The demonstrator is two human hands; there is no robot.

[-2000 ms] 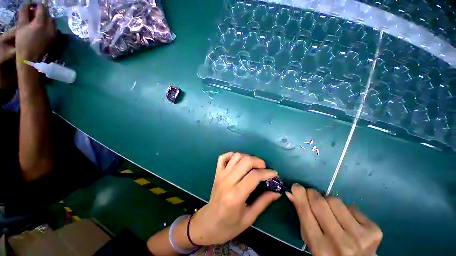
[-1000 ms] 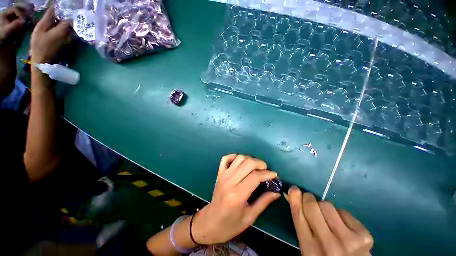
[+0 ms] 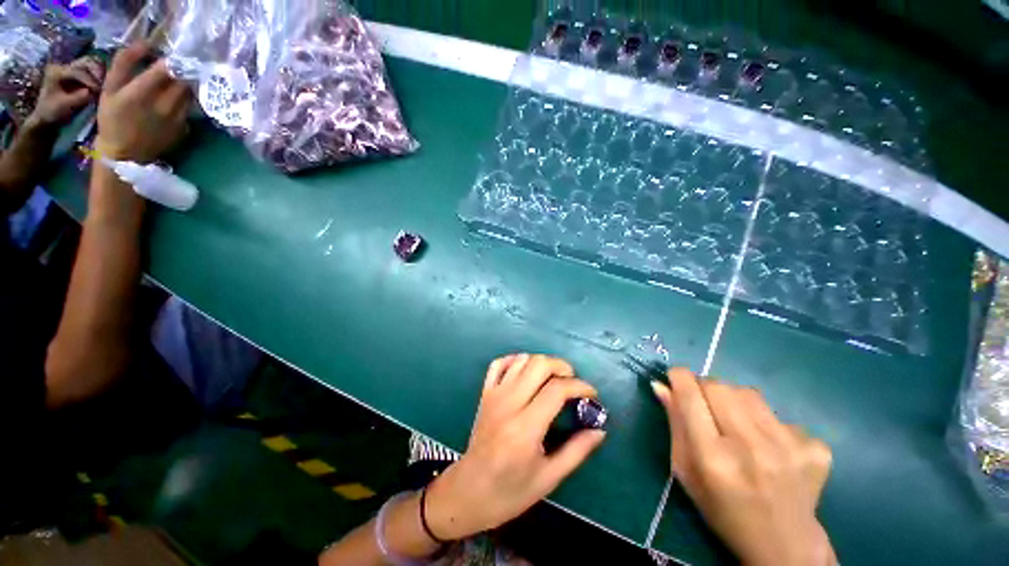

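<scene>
My left hand [image 3: 526,442] holds a small dark, shiny housing [image 3: 591,413] between thumb and fingertips, a little above the green bench. My right hand [image 3: 741,448] holds thin dark tweezers [image 3: 642,366], pointing up and left at a few silvery slivers [image 3: 655,347] on the bench. Whether the tips hold a sliver is too small to tell. A second dark housing [image 3: 408,245] lies loose on the bench, left of and beyond my hands.
A clear blister tray [image 3: 620,249] lies beyond my hands, with several dark parts in its far row. A bag of pinkish-brown metal parts [image 3: 332,94] and a white dropper bottle [image 3: 164,186] are left, beside a neighbour's hands [image 3: 142,105]. A bag of yellowish contents [image 3: 990,387] is at right.
My right hand has moved away from the housing, up towards the slivers, and the tweezers now show. The view has shifted, bringing the tray's far row and the right-hand bag into the picture.
</scene>
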